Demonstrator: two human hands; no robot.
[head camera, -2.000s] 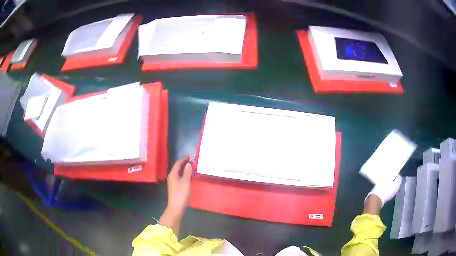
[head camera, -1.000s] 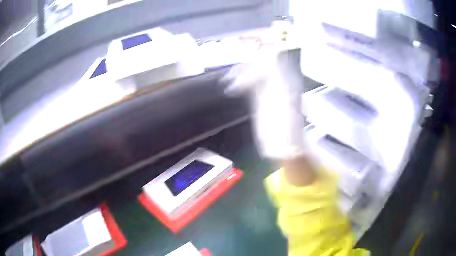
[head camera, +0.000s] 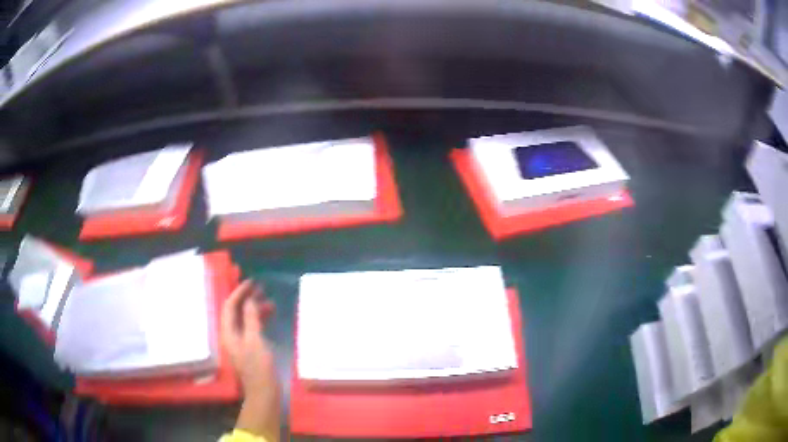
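Note:
A white box (head camera: 406, 324) lies flat on a red board (head camera: 415, 413) in front of me, its top plain white. My left hand (head camera: 251, 332) is at the right edge of the neighbouring red board, fingers slightly apart and holding nothing that I can see. On that board lies a box with a milky white wrapped item (head camera: 138, 315). My right hand is out of the picture; only its yellow sleeve shows at the lower right edge.
White lids (head camera: 695, 324) lean in a row at right. Behind, a closed box with a blue picture (head camera: 553, 168) and two wrapped boxes (head camera: 294, 177), (head camera: 138, 181) sit on red boards on the green belt (head camera: 587, 285). A dark rail (head camera: 346, 73) runs behind.
The view has swung down from the shelf to the belt. The blurred right hand has left the picture. The white card it held two seconds ago is not visible. My left hand is back in view.

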